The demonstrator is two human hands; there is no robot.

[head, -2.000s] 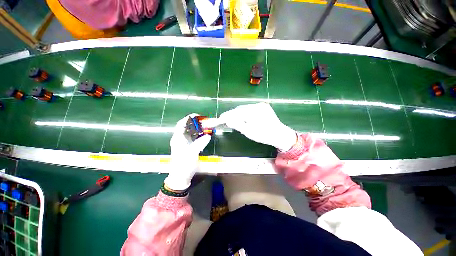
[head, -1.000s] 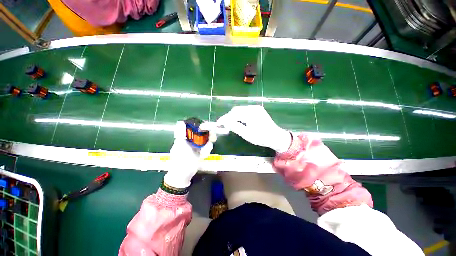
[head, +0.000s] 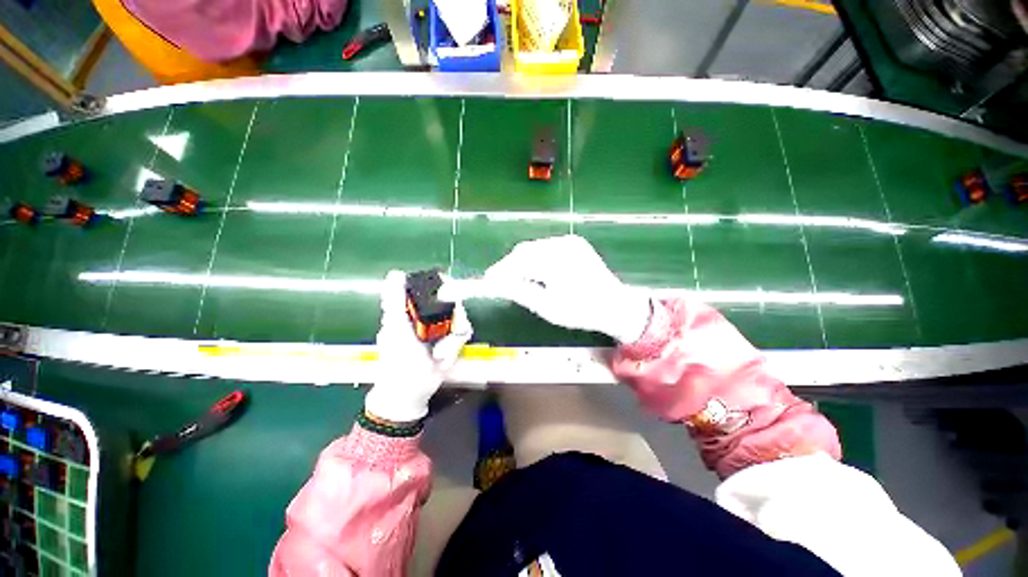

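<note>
My left hand (head: 413, 358), in a white glove, holds a wound coil component (head: 430, 307) above the near side of the green conveyor belt (head: 372, 254). Its black face is up and its orange-copper bands face me. My right hand (head: 564, 282), also gloved, is just right of it with fingers pinched. A slim white finger-thick shape (head: 468, 289) points from it to the component's top right edge; whether it is a tool or glove fingertip I cannot tell.
Several coil components (head: 171, 196) lie on the belt at left, centre and right. Red-handled cutters (head: 197, 429) and a divider tray (head: 68, 496) are at left. Blue bin (head: 464, 51), yellow bin (head: 546, 51) and a person's pink sleeve (head: 242, 23) are across the belt.
The held component has turned in my left hand, so its black face now shows on top. My left hand is slightly further left. The components on the belt have shifted left.
</note>
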